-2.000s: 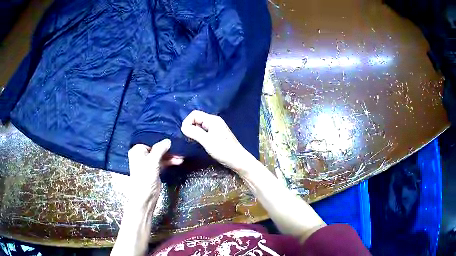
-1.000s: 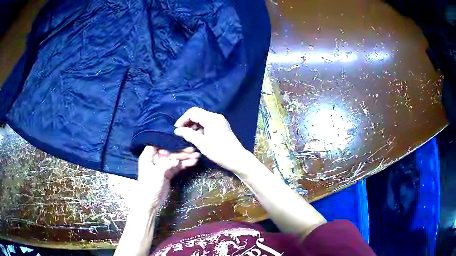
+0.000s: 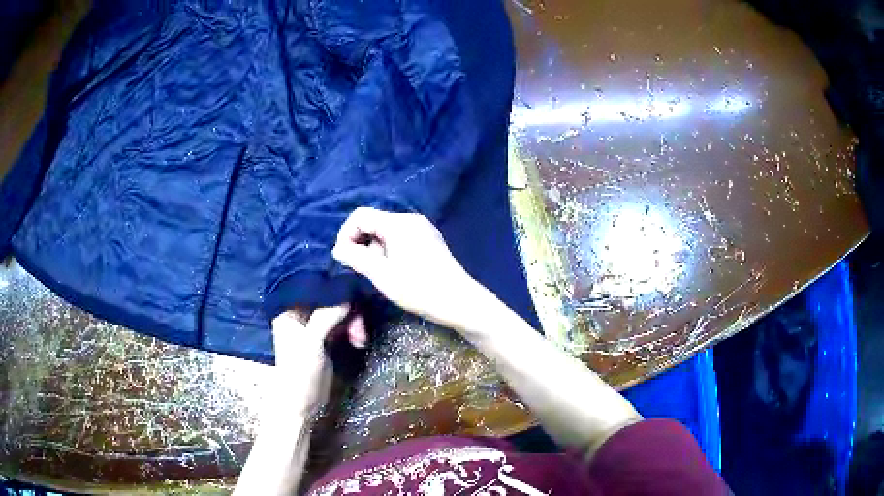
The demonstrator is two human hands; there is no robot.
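Observation:
A navy coat (image 3: 145, 203) lies with its shiny, wrinkled lining up on the brown table. One sleeve, its lining outward, points toward me and ends in a matte cuff (image 3: 315, 289). My left hand (image 3: 315, 334) is at the cuff's near edge, with fingers partly hidden by the cloth, and grips the edge. My right hand (image 3: 393, 257) is just above and right of it, with thumb and fingertips pinched together on the sleeve near the cuff. Whether a small tool is in it cannot be told.
The scratched, glossy table (image 3: 678, 194) has a curved edge. A blue bin (image 3: 836, 358) with dark contents stands beyond that edge at the lower right. Matte navy shell fabric (image 3: 492, 194) borders the lining on the right. Dark shapes fill the upper right corner.
My left hand has moved slightly down and its fingers, spread under the cuff a second ago, have curled in. My right hand has shifted slightly left. The coat's lower right edge now reaches further right.

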